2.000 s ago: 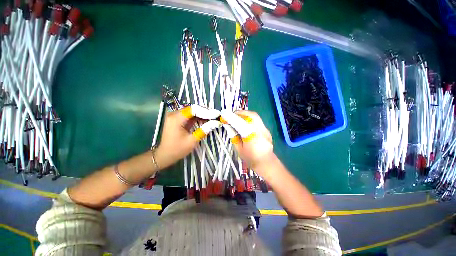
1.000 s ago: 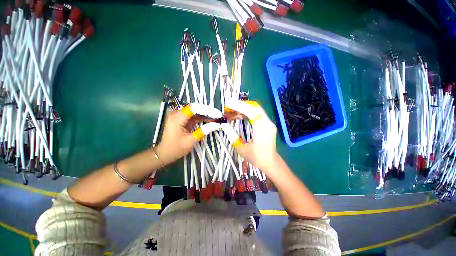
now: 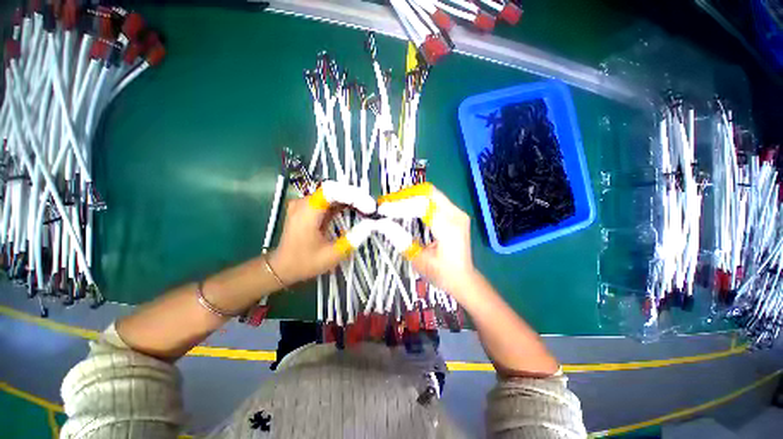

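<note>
My left hand (image 3: 313, 231) and my right hand (image 3: 433, 231) meet fingertip to fingertip above the centre bundle of white cable assemblies (image 3: 332, 133). White and yellow-orange coverings are on the thumbs and fingers. A small dark part (image 3: 374, 213) shows between the fingertips, mostly hidden; both hands pinch at it. I cannot tell how it joins a cable. The bundle's dark ends point away from me and its red end pieces (image 3: 376, 326) lie towards me. A blue bin (image 3: 587, 184) with many small black parts (image 3: 525, 171) stands right of the bundle.
Another cable bundle (image 3: 51, 146) lies at the left, more (image 3: 681, 201) lie at the right on clear plastic film (image 3: 624, 257), and some red ends (image 3: 433, 45) reach in at the far side. A pale strip (image 3: 532, 58) crosses the green mat (image 3: 189, 154) behind.
The small dark part showed more clearly between the fingertips one second ago; the fingertips now cover more of it. My right fingers have shifted slightly. The bin and bundles stay in place.
</note>
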